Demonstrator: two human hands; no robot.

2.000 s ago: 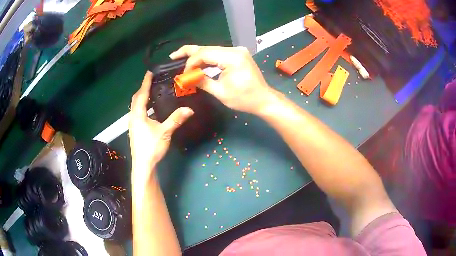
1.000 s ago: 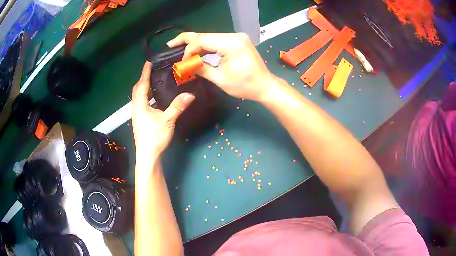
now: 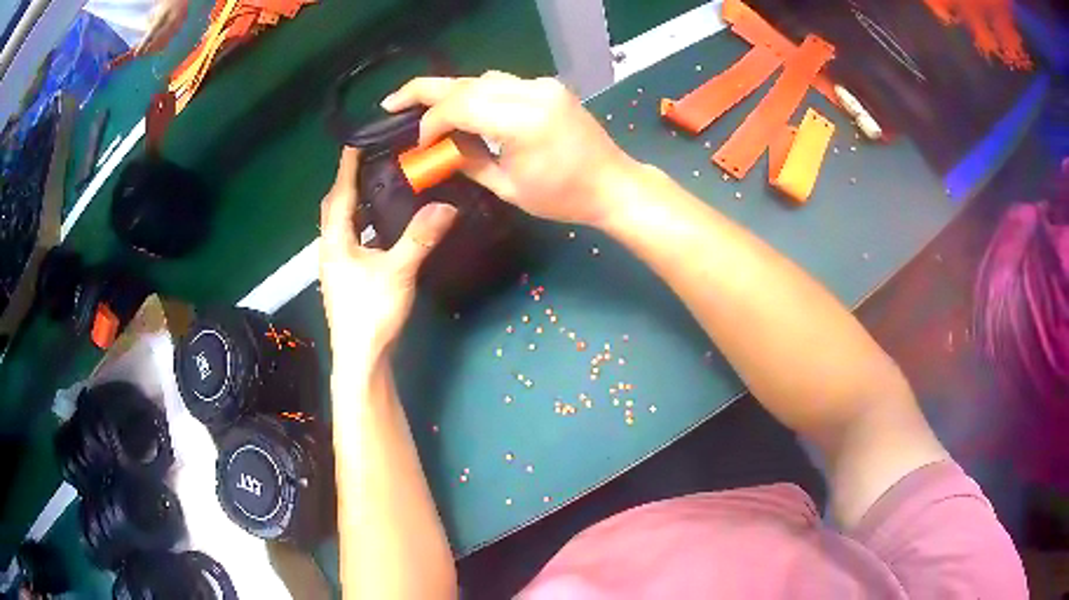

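Observation:
A black speaker unit (image 3: 393,193) is held up over the bench, its lower part dark and hard to make out. My left hand (image 3: 381,264) holds it from the left, thumb and fingers spread around its side. My right hand (image 3: 522,141) grips a folded orange strap (image 3: 431,164) against the speaker's upper side, with its fingers on the black rim. A thin black curved ring (image 3: 352,88) stands out above the speaker. Whether it is attached cannot be told.
Loose orange straps (image 3: 774,111) and a white-tipped tool (image 3: 858,114) lie at the right. Tiny orange pieces (image 3: 598,363) are scattered on the green bench (image 3: 504,434). Two speakers (image 3: 260,483) and stacked black rings (image 3: 111,440) stand at left. A post (image 3: 577,47) rises behind. Another person's hand shows at top left.
The strap is pressed closer to the speaker, and the white piece by my right fingers is no longer clearly seen. Another person's hand has appeared at top left. The view has shifted slightly.

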